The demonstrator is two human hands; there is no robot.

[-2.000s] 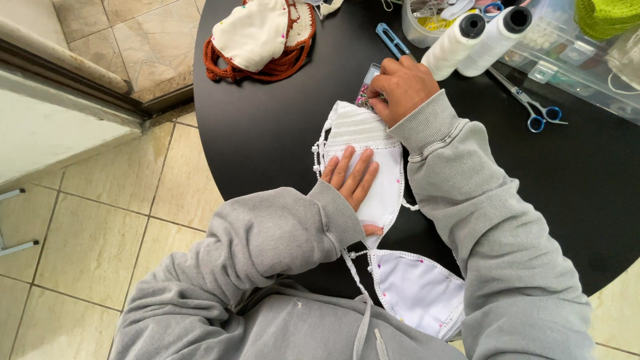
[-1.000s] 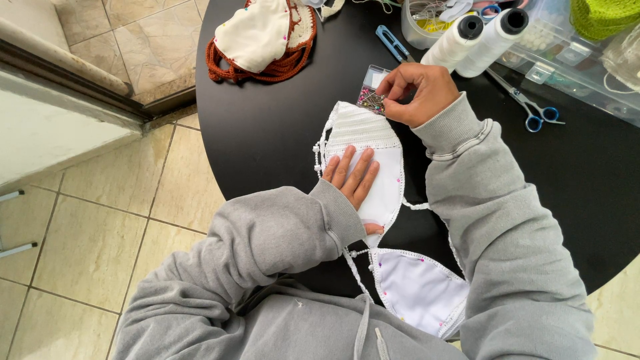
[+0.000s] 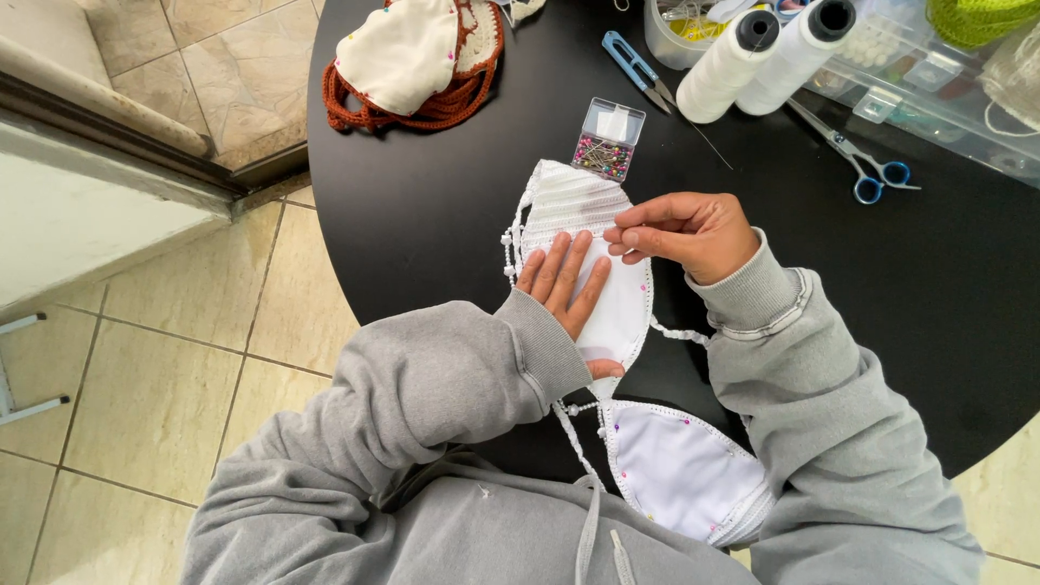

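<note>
A white crocheted bikini cup with a fabric lining (image 3: 621, 313) lies on the black table, joined to a second lined cup (image 3: 682, 471) nearer my body, which has colored pins around its edge. My left hand (image 3: 569, 284) rests flat on the first cup, fingers spread. Over that cup's right edge is my right hand (image 3: 686, 236), thumb and fingertips pinched together; a pin between them is too small to make out surely. Just beyond the cup's far end stands a clear plastic box of ball-head pins (image 3: 603, 154), its lid raised.
Blue thread snips (image 3: 634, 69), two white thread cones (image 3: 727, 65) and scissors (image 3: 861, 162) lie beyond my right hand. A clear organizer case (image 3: 918, 97) is at the far right. Cream and rust crochet pieces (image 3: 406, 61) lie far left. The round table's edge (image 3: 325, 236) curves at left.
My right hand has moved from the pin box back toward me, to the first cup's right edge. The box, covered in part by that hand before, now shows fully. My left hand has stayed in place.
</note>
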